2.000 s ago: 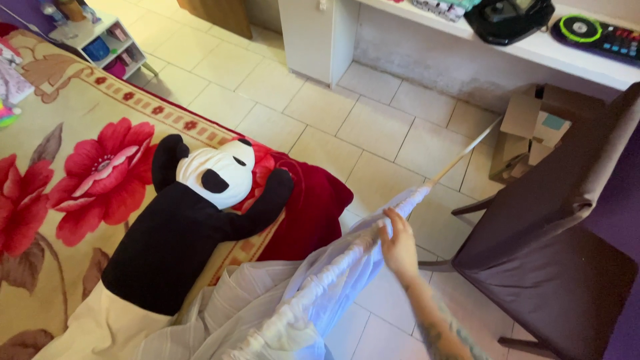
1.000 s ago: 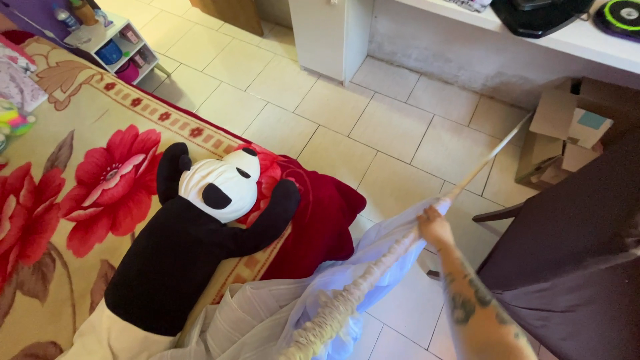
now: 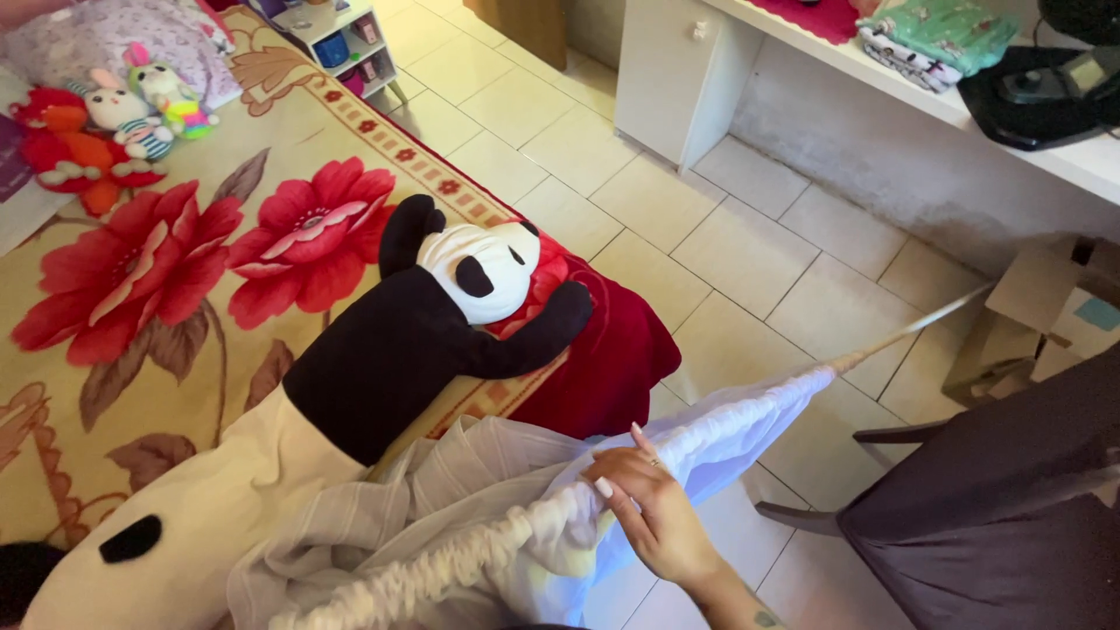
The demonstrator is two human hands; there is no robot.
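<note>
A sheer white curtain [image 3: 717, 429] is gathered on a long wooden rod [image 3: 910, 328], which slants from the bottom of the view up to the right. My right hand [image 3: 647, 503] lies over the gathered top of the curtain around the rod, fingers partly spread; how firmly it grips is unclear. Beyond the hand the cloth is stretched smoother, while nearer to me it is bunched in tight folds. Loose curtain cloth lies against the bed's edge and a large panda plush [image 3: 376, 359]. My left hand is out of view.
The bed has a floral blanket [image 3: 350, 105] and several small plush toys [image 3: 122, 118]. Right of the rod stands a chair with a dark cover [image 3: 989, 507]. An open cardboard box [image 3: 1032, 280] sits on the tiled floor near the rod's far end, below a white counter [image 3: 927, 87].
My right hand has moved back along the rod, away from the bare end. The curtain's front edge still lies near that end, with the cloth ahead of the hand more stretched.
</note>
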